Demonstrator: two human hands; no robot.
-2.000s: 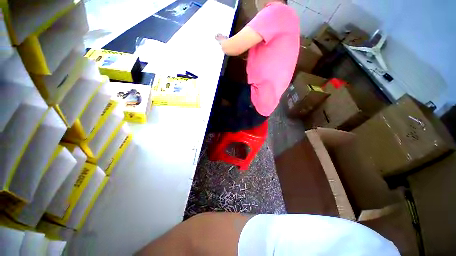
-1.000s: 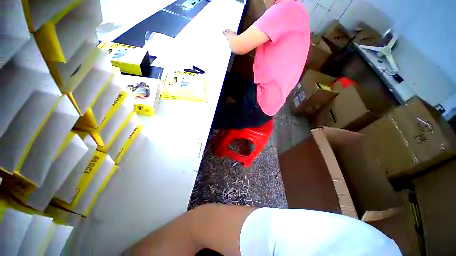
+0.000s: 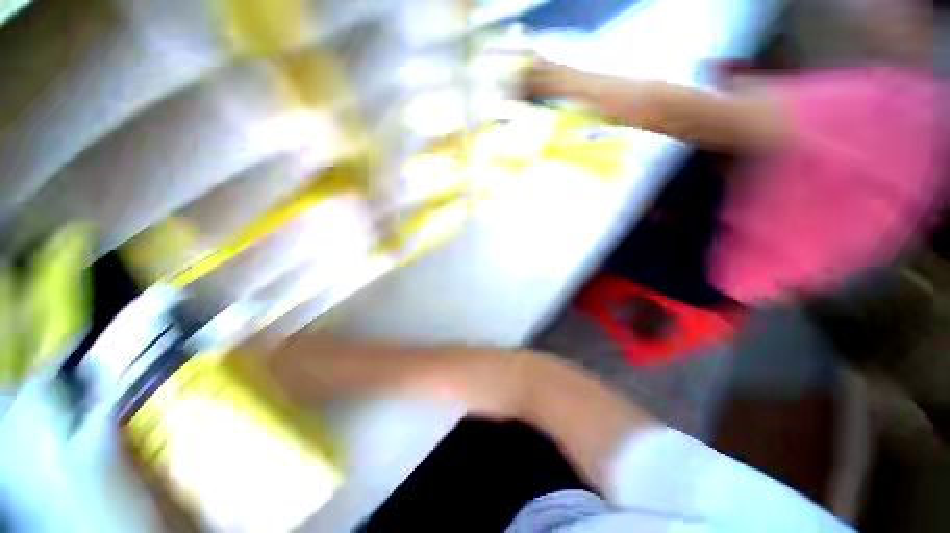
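Observation:
The frame is strongly blurred. A yellow retail box (image 3: 234, 453) is tilted at the lower left, close to me. My right arm reaches in from the lower right, and my right hand (image 3: 297, 370) is at the box's far edge, seemingly gripping it; its fingers are not distinct. A dark-edged, pale piece, perhaps an inner tray (image 3: 151, 359), lies at the box's upper left end; I cannot tell whether it is inside. I cannot make out my left hand.
Stacked open boxes (image 3: 250, 146) rise at the left of the white bench (image 3: 469, 302). A coworker in pink (image 3: 844, 187) sits beyond on a red stool (image 3: 661, 323), an arm over yellow boxes (image 3: 583, 151). Brown cartons are blurred at the right.
The view has swung left and blurred. My right hand has come into view at a yellow box at the lower left. The coworker's arm now reaches to the yellow boxes.

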